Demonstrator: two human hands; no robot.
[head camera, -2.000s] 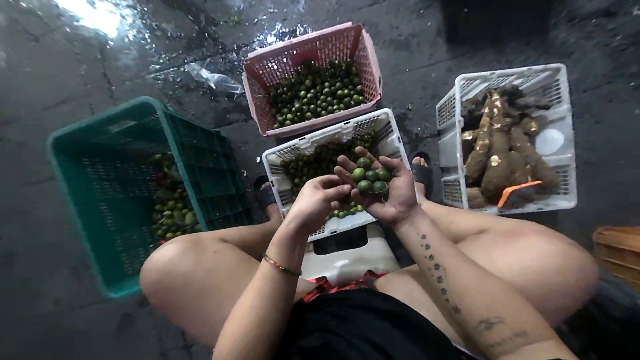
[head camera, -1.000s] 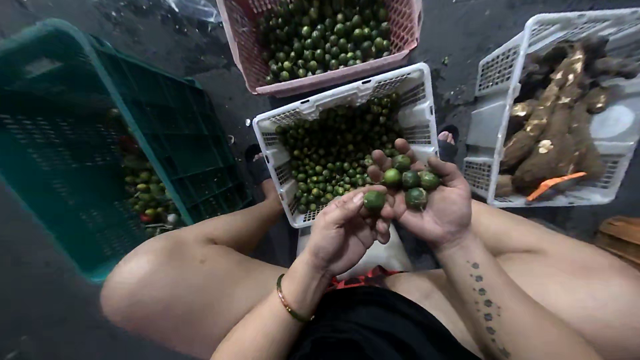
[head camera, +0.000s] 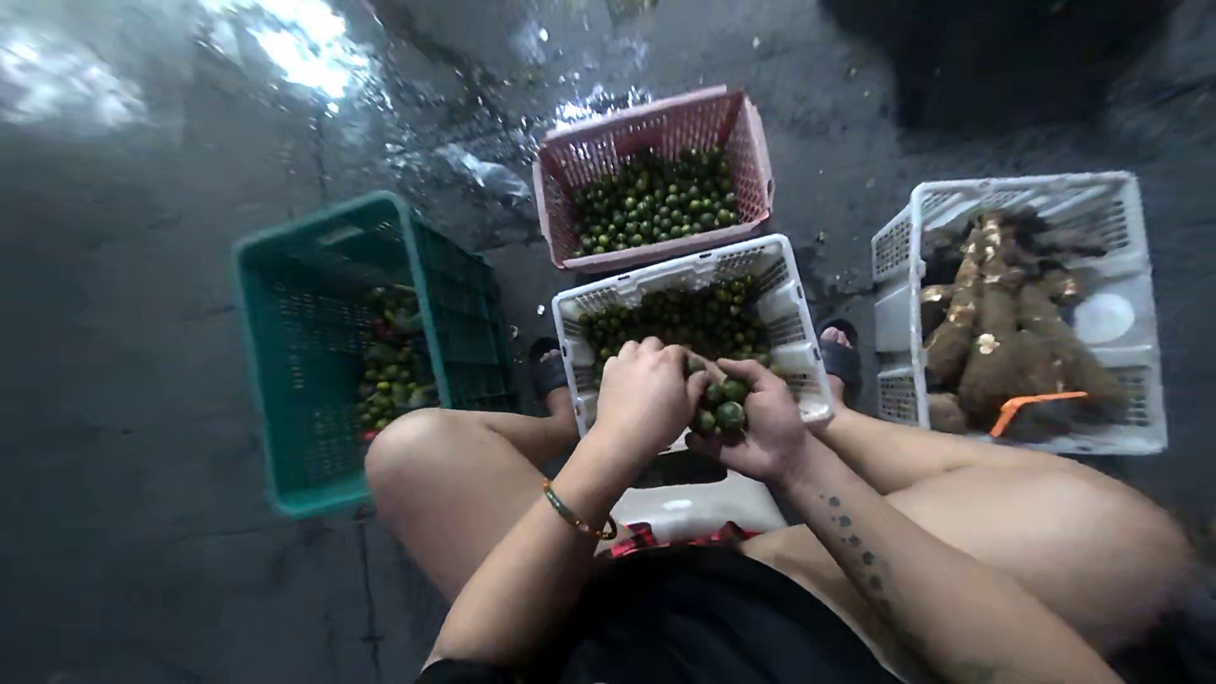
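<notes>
My right hand (head camera: 765, 423) is palm up and cupped around several small green citrus fruits (head camera: 730, 416), above the near edge of a white plastic crate (head camera: 812, 375). Close against it is my left hand (head camera: 651, 394), back up, its fingers curled at the fruits; whether it holds one is hidden. Many more small green citrus fruits (head camera: 698, 313) fill the lower part of the white crate. Just beyond, a pink plastic basket (head camera: 655, 252) holds more of the same kind of fruit (head camera: 665, 204).
At left lies a green plastic crate (head camera: 256, 380) with green, yellowish and red produce (head camera: 389, 380). A white crate (head camera: 1145, 313) at right holds brown tuberous roots (head camera: 1007, 332) and an orange-handled tool (head camera: 1035, 404). Clear plastic (head camera: 489, 176) lies on the wet floor. A white stool (head camera: 703, 503) is under me.
My left hand has turned back up and now covers part of the right palm; a second ago it pinched one fruit beside it. My right fingers have curled more around the fruits. The view has drawn back.
</notes>
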